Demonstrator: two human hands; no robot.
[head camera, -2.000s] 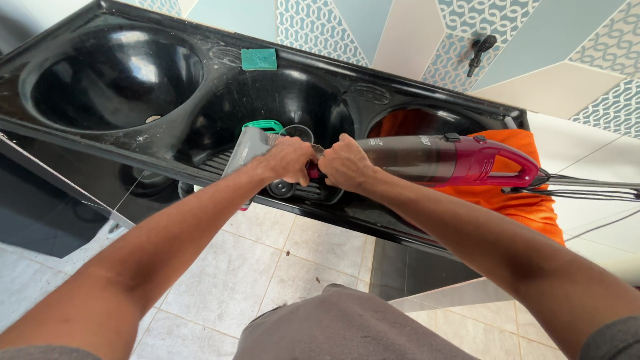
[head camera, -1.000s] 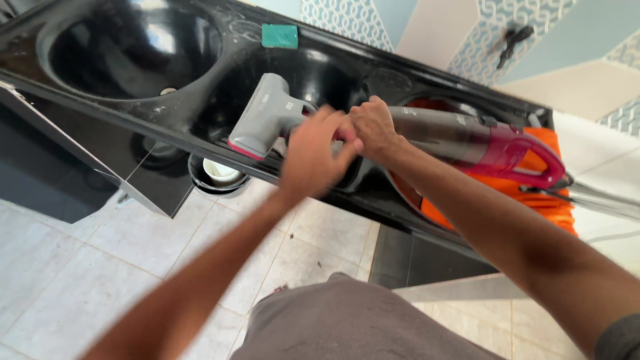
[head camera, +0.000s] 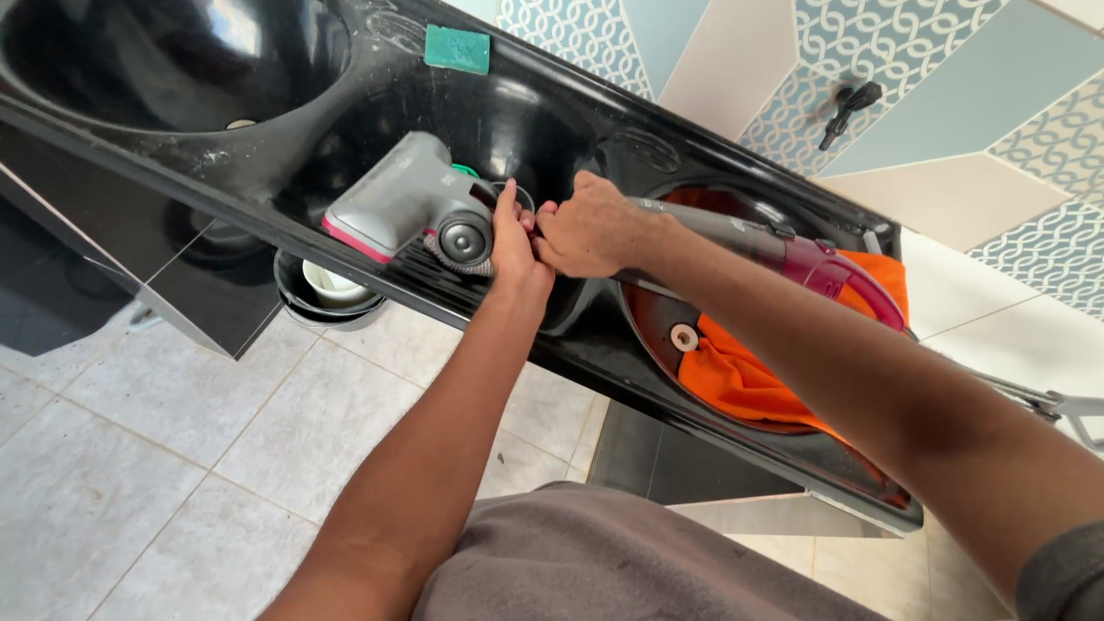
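Note:
A grey and magenta vacuum cleaner floor head (head camera: 392, 194) lies over the middle basin, with a round wheel on its near side. My left hand (head camera: 522, 233) is at the neck of this head, fingers partly around it. Right beside it, my right hand (head camera: 595, 226) is closed around the front end of the stick vacuum cleaner's body (head camera: 811, 263), which has a clear grey part and a magenta handle. The fingertips of both hands meet, and they hide the joint between head and body. The body rests across the right basin, over an orange cloth (head camera: 742, 379).
The black sink top (head camera: 552, 65) has several basins. A green sponge (head camera: 457, 48) lies on its back ledge. Something green and a ridged surface show under the floor head. Nested buckets (head camera: 332, 289) stand on the tiled floor. A black tap (head camera: 849, 112) sticks out of the tiled wall.
The floor head has turned and risen higher against the basin since the first frame. My left hand, blurred a second ago, is now at its neck. My right hand keeps its hold.

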